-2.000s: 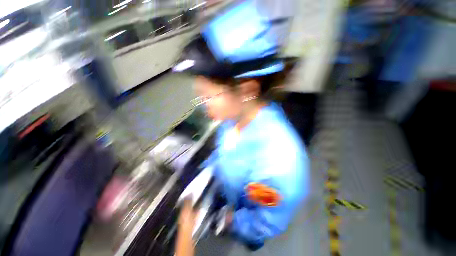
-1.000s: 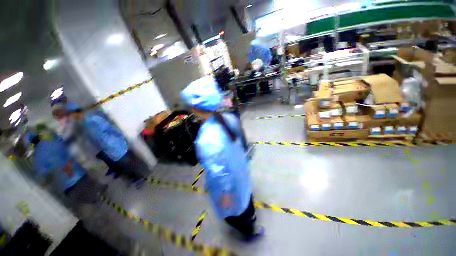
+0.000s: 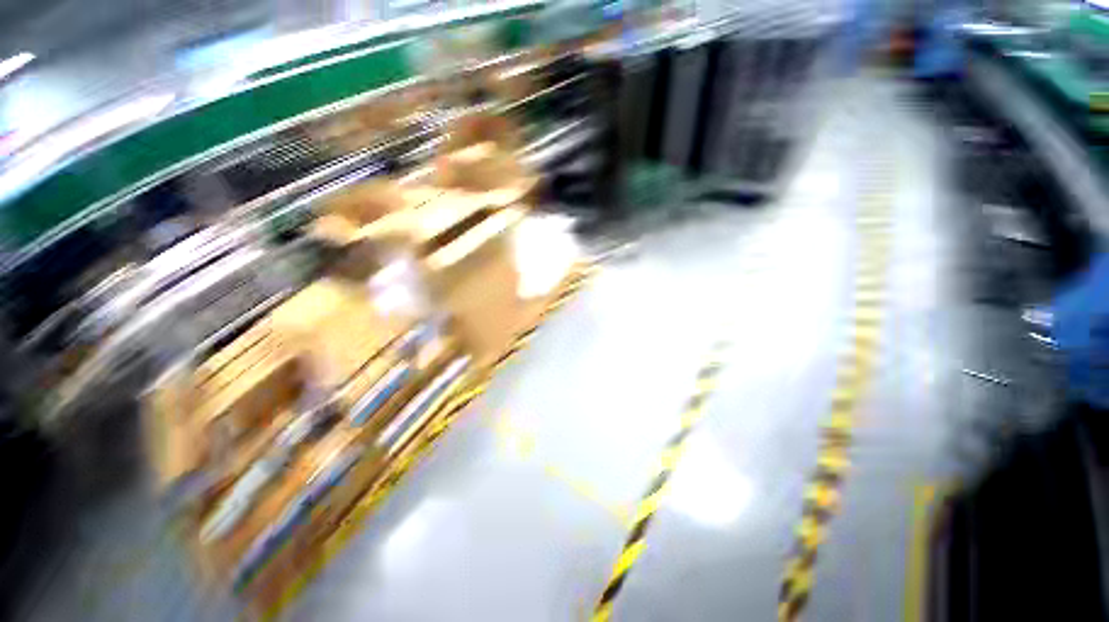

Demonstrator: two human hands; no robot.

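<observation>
Neither of my hands is in the picture. The view is strongly blurred and tilted. Nearest in front are brown cardboard cartons in a group on the floor at the left, some with pale and bluish labels. Yellow-black tape runs along the grey floor beside them, and a second tape line runs further right. What I may be holding cannot be seen.
A line with a long green panel runs behind the cartons. Tall dark racks or bins stand at the back. Another green-topped line is at the right, with a blue sleeve or garment at the edge. Blurred blue figures are far back.
The view has swung right along the aisle. The cartons now lie at the left and look closer. The people seen a second ago at the left and centre have left the picture.
</observation>
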